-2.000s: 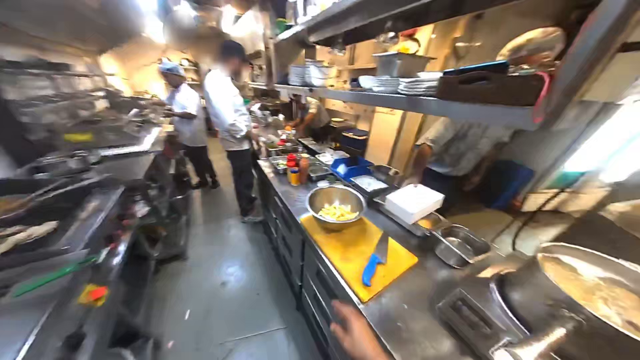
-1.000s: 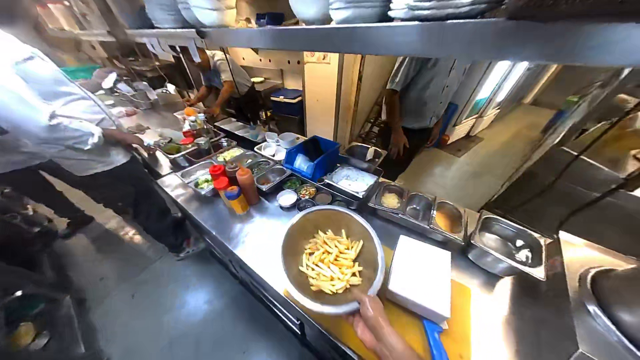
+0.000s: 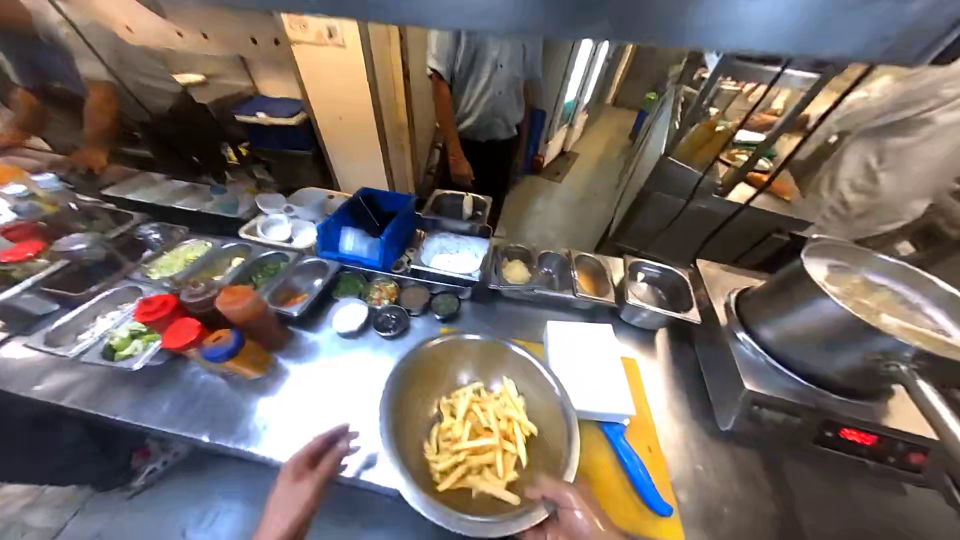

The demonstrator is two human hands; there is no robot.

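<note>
A steel mixing bowl (image 3: pixel 409 457) holding french fries (image 3: pixel 480 439) is low in the middle of the view, overlapping a yellow cutting board (image 3: pixel 600 480). My right hand (image 3: pixel 566 510) grips its near right rim. To the bowl's left, my left hand (image 3: pixel 311 476) is held apart from it above the counter's front edge, fingers apart, with nothing in it. A white box (image 3: pixel 589 371) lies on the board at the bowl's right. The blue handle (image 3: pixel 637 469) of a knife sticks out from under the box; its blade is hidden.
Sauce bottles (image 3: pixel 247 315) and steel pans of chopped vegetables (image 3: pixel 180 259) line the left side. A blue bin (image 3: pixel 364 229) and more pans stand behind. At right a large pot (image 3: pixel 817 322) sits on a lit electric hob. A shelf (image 3: pixel 525 22) crosses overhead; people stand beyond the counter.
My left hand has come into view left of the bowl. My right hand, empty near the board two seconds ago, is now on the bowl's rim. The view has turned toward the counter.
</note>
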